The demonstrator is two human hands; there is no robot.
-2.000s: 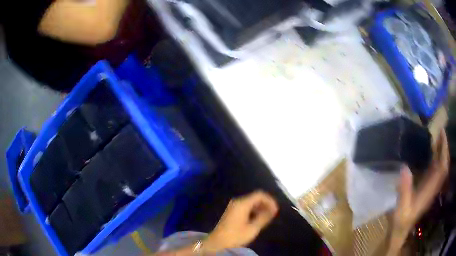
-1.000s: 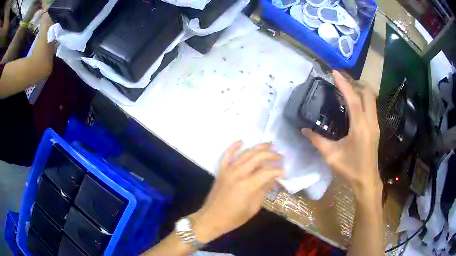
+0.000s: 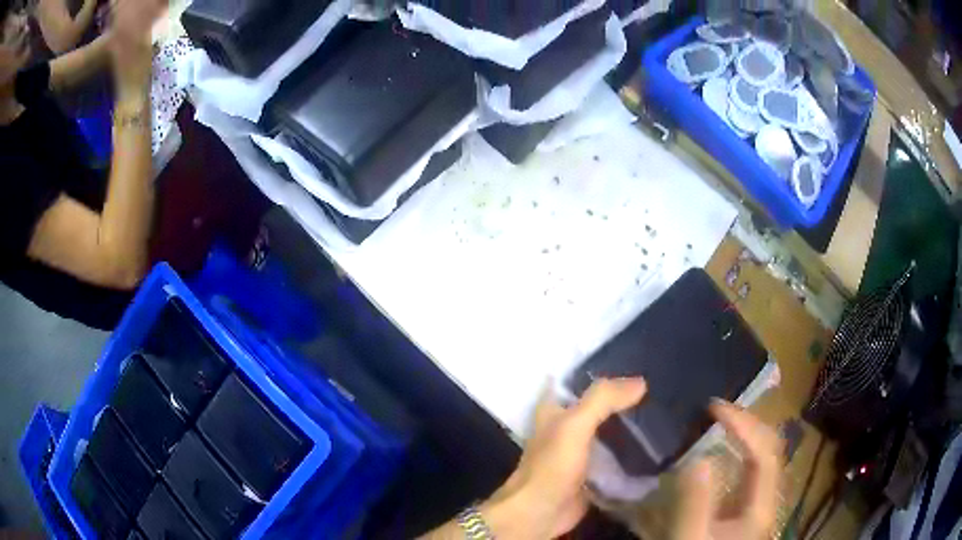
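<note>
A black plastic housing (image 3: 686,364) lies with a plain face up at the front of the bench, with white foam wrap showing under its edges. My left hand (image 3: 575,454), with a metal watch at the wrist, is at the housing's near left side, its thumb over the top edge and its other fingers hidden. My right hand (image 3: 738,469) is blurred at the near right edge, its fingers bent; whether it grips the housing cannot be told.
A blue parts bin (image 3: 754,195) of white ovals is at the back right. Wrapped black housings (image 3: 385,111) stand at the back left. A blue crate (image 3: 311,438) of black housings is at the left, a fume fan (image 3: 870,338) at the right. Another person's arm (image 3: 111,216) is at the upper left.
The housing has come down from my right hand's raised grip and now lies plain face up. My left hand has moved right onto its edge. My right hand has moved lower, to its near side.
</note>
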